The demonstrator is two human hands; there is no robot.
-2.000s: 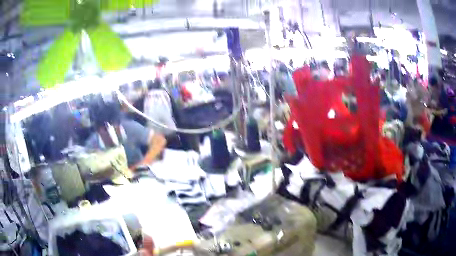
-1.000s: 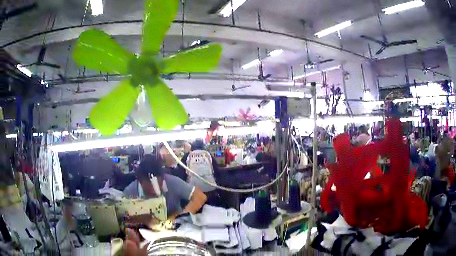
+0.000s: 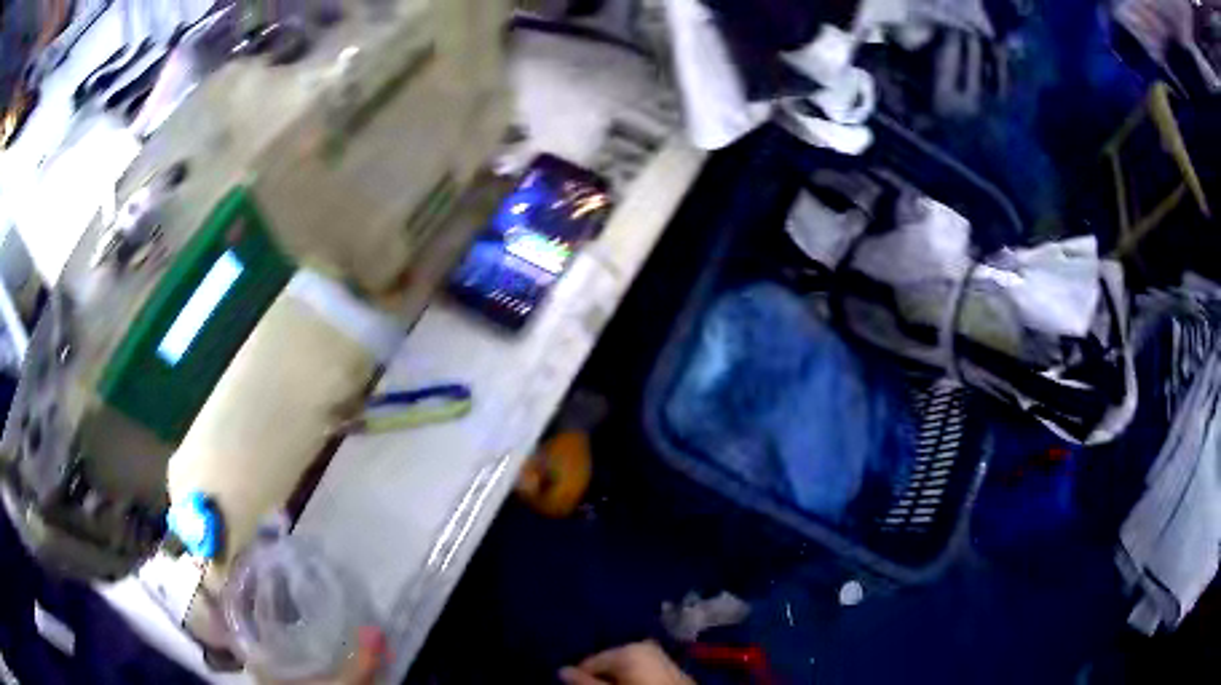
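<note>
A clear plastic cup (image 3: 284,605) is at the lower left, over the near end of the machine table. A reddish fingertip of my left hand (image 3: 370,653) touches its lower right side; the rest of that hand is cut off or hidden. My right hand (image 3: 632,665) shows only as a few fingers at the bottom edge, away from the table; its grip is hidden. The beige sewing machine (image 3: 275,388) has a green panel with a lit display. A bright blue piece (image 3: 197,523) is at its end.
On the white table (image 3: 388,495) lie a lit smartphone (image 3: 529,241) and yellow-green and dark blue snips (image 3: 418,407). A dark blue basket (image 3: 803,538) on the floor holds a blue plastic bag (image 3: 777,395). White and navy pieces (image 3: 924,254) lie beyond the bag. An orange round thing (image 3: 556,474) is beside the table.
The view has swung from the room, fan and red stool down to the machine, table edge and floor basket. The clear cup now shows low over the table.
</note>
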